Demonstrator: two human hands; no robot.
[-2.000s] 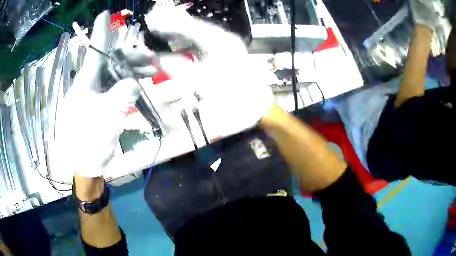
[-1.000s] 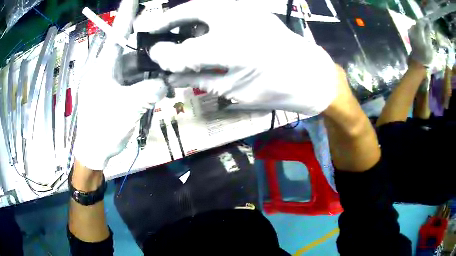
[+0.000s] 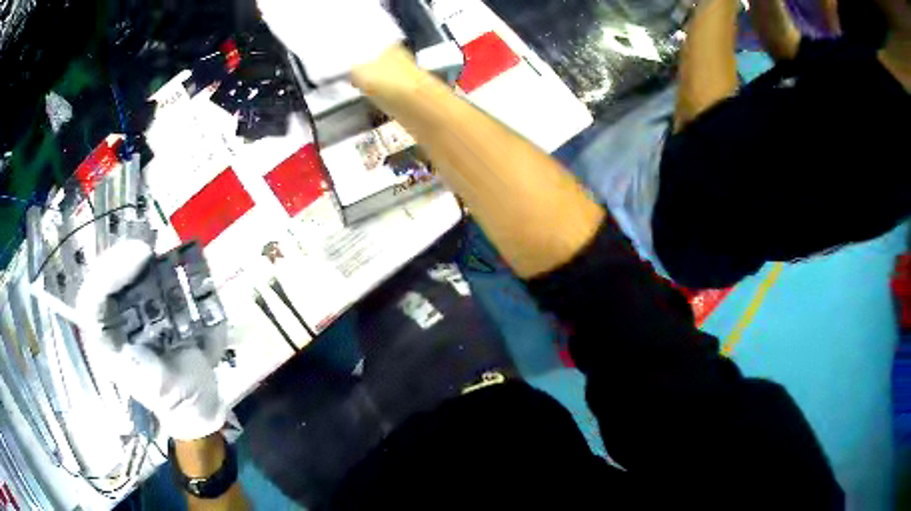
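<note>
My left hand, in a white glove, holds a dark grey blocky plastic part over the near ends of the strips at the left. My right hand, also gloved white, is at the top edge of the picture over the white-grey box; its fingers are cut off or washed out, and I cannot tell what it holds. Long silver-grey strips lie side by side on the bench at the left, with thin dark wires at their near ends.
Red patches mark the white bench top. Two slim dark sticks lie at the near bench edge. A dark cluster of small parts is behind. Another person's arm is at the upper right.
My right hand has moved away from the left hand, up to the box. My left hand has lowered, and the part in it now faces up. The view has shifted.
</note>
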